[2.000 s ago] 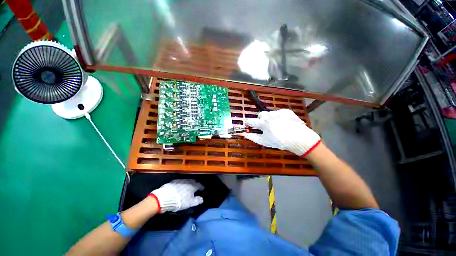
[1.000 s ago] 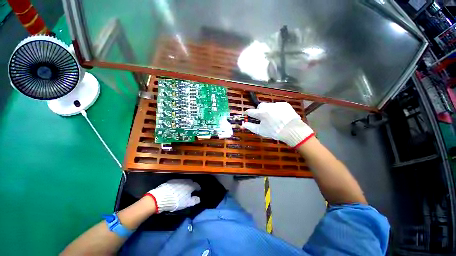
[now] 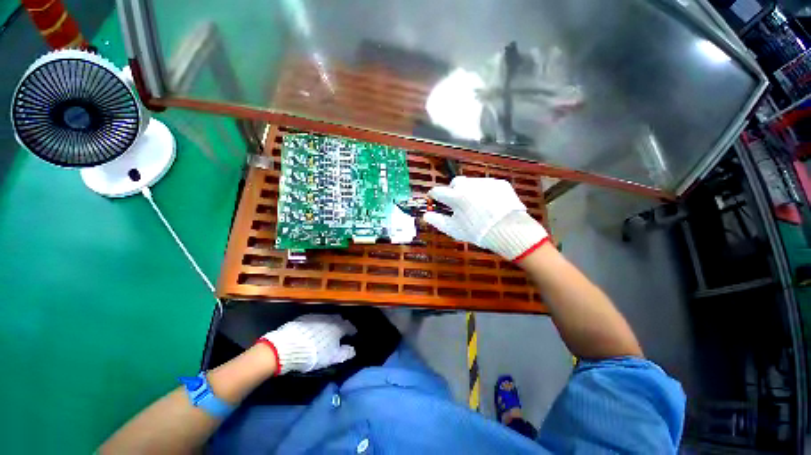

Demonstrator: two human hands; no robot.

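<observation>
A green circuit board [image 3: 342,191] with rows of small parts lies on the orange-brown slotted tray [image 3: 356,287]. My right hand [image 3: 480,211], in a white knit glove with a red cuff edge, is at the board's right edge. It is shut on small side cutters [image 3: 416,209], whose metal tip is over the board's lower right part; the handles are mostly hidden by the glove. My left hand [image 3: 311,344], also gloved, rests low at my lap below the tray, over something black. Its fingers are slightly bent and I see nothing held.
A clear shield [image 3: 373,130] with a red-brown lower edge slopes above the tray. A dark brush-like tool [image 3: 449,166] lies partly behind my right hand. A white fan [image 3: 80,111] stands on the green surface at left. A blue shoe [image 3: 507,397] shows on the floor.
My right hand and the cutters have moved up slightly along the board's right edge. The view has shifted a little, and a blue shoe now shows below. My left hand stays at my lap.
</observation>
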